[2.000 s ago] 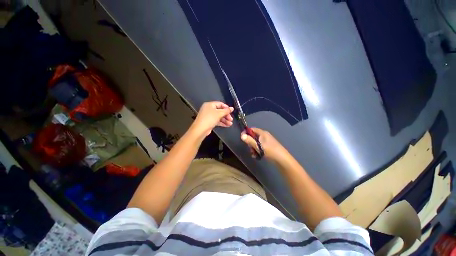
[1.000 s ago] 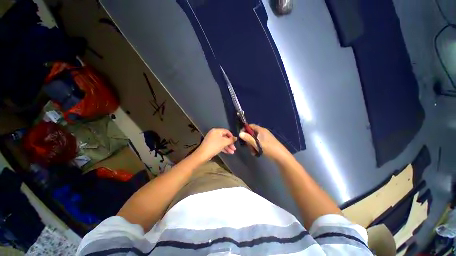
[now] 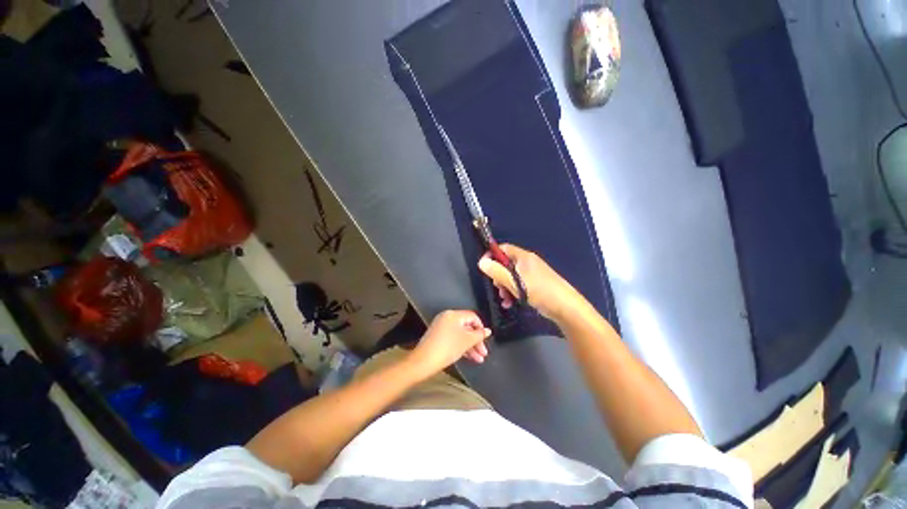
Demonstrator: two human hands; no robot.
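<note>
A dark navy cloth panel with thin white chalk lines lies on the grey cutting table. My right hand is shut on the dark and red handles of the shears. Their silver blades lie along the panel's left chalk line, pointing away from me. My left hand is below and left of the shears, with its fingers curled and pinched by the cloth's lower left edge. I cannot tell if a thin dark edge strip is between its fingertips.
A shiny oval lump lies right of the panel. A second dark panel lies further right. Tan card patterns and dark cloth are at the lower right. Red-orange bags and dark offcuts are left, below the table edge.
The shears have moved along the left chalk line towards the panel's far end. The cloth sits lower in view and the oval lump has come into view. My left hand is lower, farther from the shears.
</note>
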